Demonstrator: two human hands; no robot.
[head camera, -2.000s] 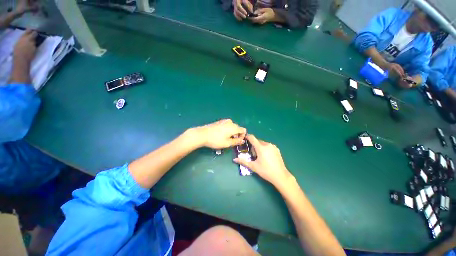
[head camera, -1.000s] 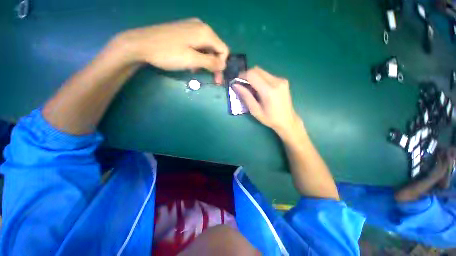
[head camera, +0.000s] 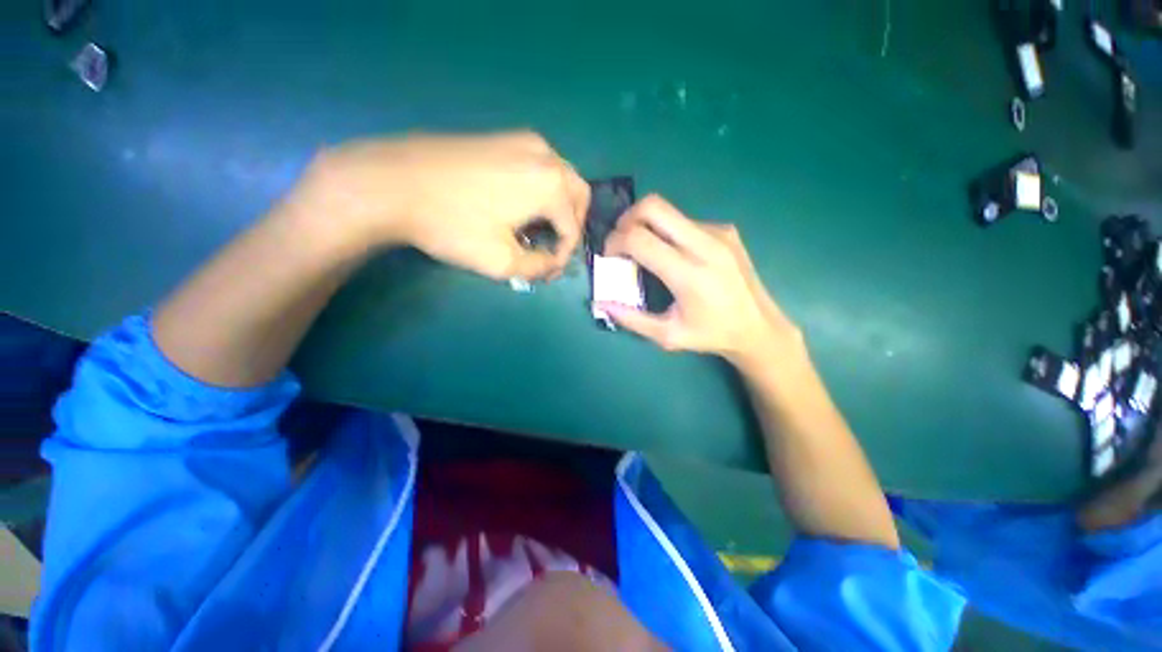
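A narrow dark phone unit (head camera: 617, 282) with a bright white rectangle at its near end lies on the green tabletop in front of me. My right hand (head camera: 688, 274) grips it from the right, fingers near its middle and thumb at its near end. Its black upper end shows beyond the fingers. My left hand (head camera: 491, 210) is at the phone's left side with its fingers curled; whether something small is pinched in them is hidden. A small pale part (head camera: 520, 285) shows just below the left fingers.
A heap of dark phones with white rectangles (head camera: 1106, 369) lies at the right. An open phone (head camera: 1016, 191) with round parts lies above it. A small silvery part (head camera: 91, 66) lies at the far left. Another person's blue sleeve (head camera: 1019, 567) is at the lower right.
The view has tilted down since the first frame. The round white part beside the phone is now mostly covered by my left hand. My right hand still holds the phone.
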